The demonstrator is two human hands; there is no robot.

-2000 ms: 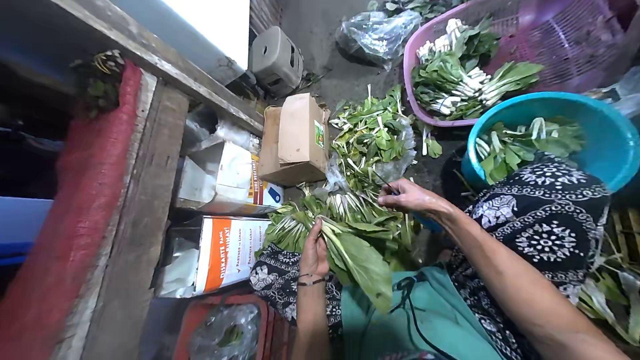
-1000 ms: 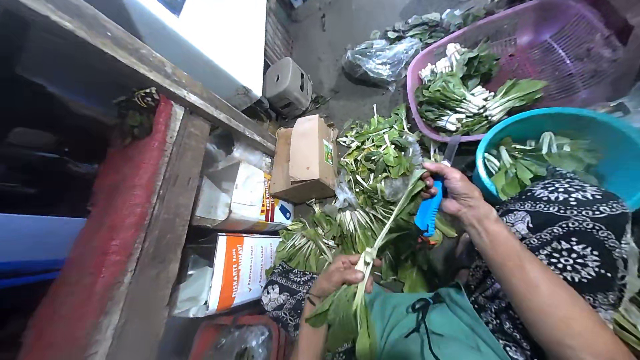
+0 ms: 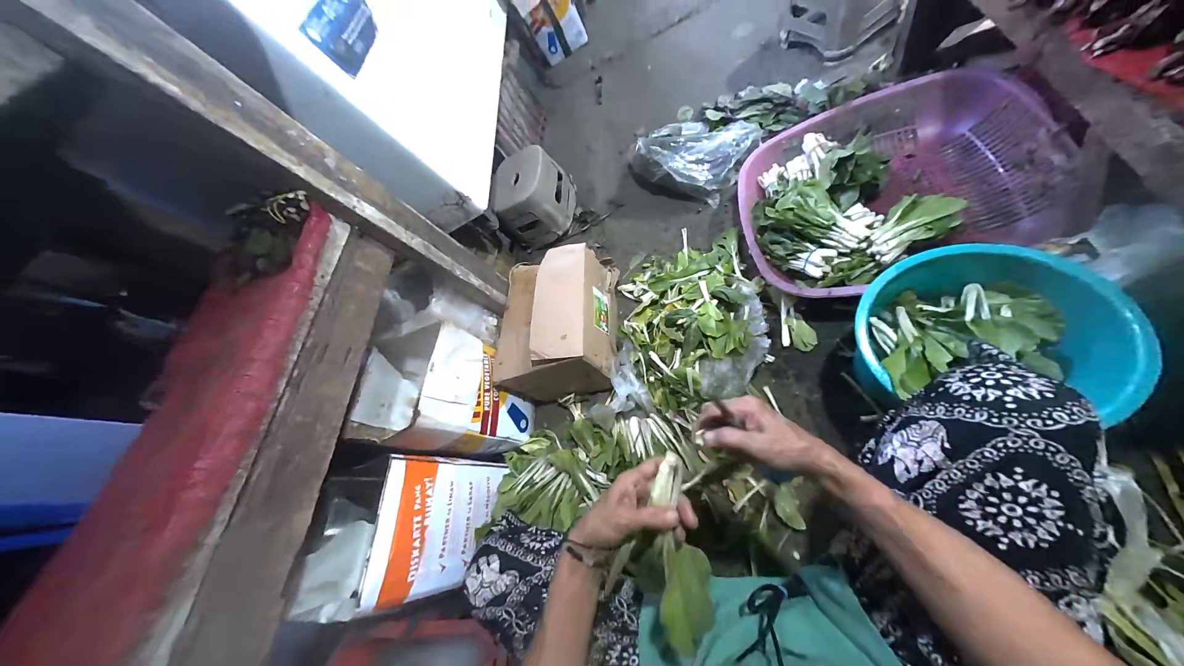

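Note:
My left hand [image 3: 638, 511] grips a leafy green vegetable by its pale stem [image 3: 666, 483], cut end up, with a broad leaf [image 3: 686, 597] hanging over my lap. Just to the right and slightly higher, my right hand [image 3: 763, 435] has its fingers curled on a thin dark object [image 3: 724, 413]; what it is cannot be made out, and no blue handle shows. Beyond my hands, trimmed greens [image 3: 555, 479] lie in bunches, with a heap of loose leaves and stalks [image 3: 689, 319] behind them.
A purple basket [image 3: 751, 217] and a teal basin [image 3: 1142, 347], both holding greens, stand at the right. A cardboard box [image 3: 561, 319], printed cartons [image 3: 435, 527] and a wooden frame [image 3: 310, 407] are at the left. A plastic bag [image 3: 698, 157] and a plastic stool [image 3: 534, 196] stand farther back.
One second ago the right hand held a blue-handled tool above the stalk; that handle no longer shows. The left hand now holds a pale stem upright. The view has shifted somewhat.

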